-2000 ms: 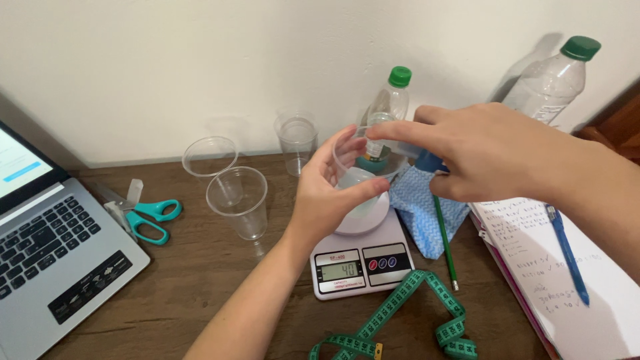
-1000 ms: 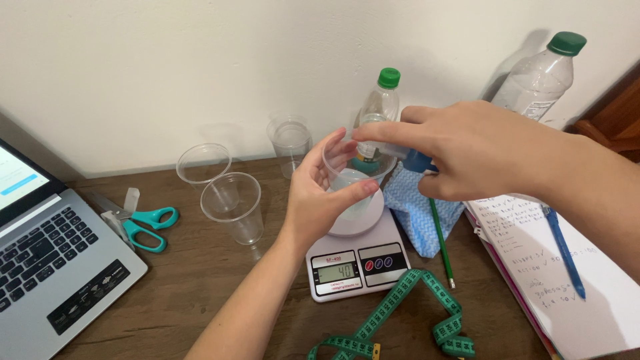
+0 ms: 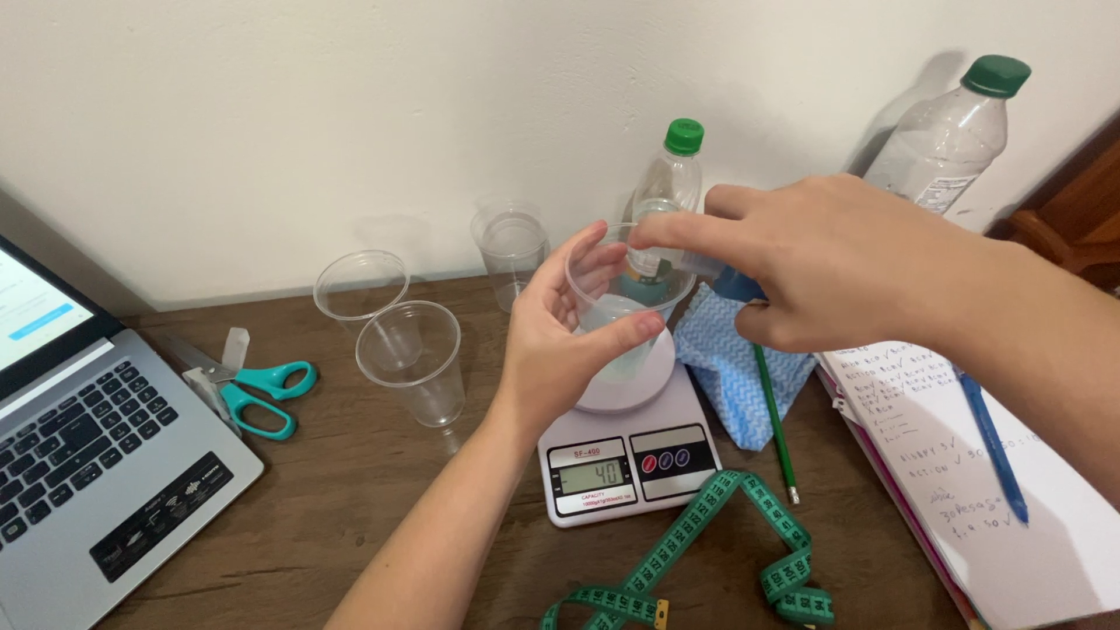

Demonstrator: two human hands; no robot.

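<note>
My left hand point(image 3: 569, 328) wraps around a clear plastic cup point(image 3: 626, 302) on the round plate of a white digital kitchen scale point(image 3: 630, 477), whose display reads 40. Liquid appears to lie in the cup's lower part. Over the cup's right rim, my right hand point(image 3: 814, 258) grips a small clear container with a blue part point(image 3: 737, 285), tilted toward the cup; the fingers hide much of it, so its kind is unclear. Directly behind stands a small plastic bottle with a green cap point(image 3: 683, 137).
Clear plastic cups point(image 3: 409, 363) stand left of the scale, near teal-handled scissors point(image 3: 271, 398) and a laptop point(image 3: 166, 472). A green tape measure point(image 3: 674, 534), blue cloth point(image 3: 735, 376), green pencil point(image 3: 773, 420), notebook point(image 3: 1041, 560), blue pen point(image 3: 993, 446) and large bottle point(image 3: 945, 140) surround the right side.
</note>
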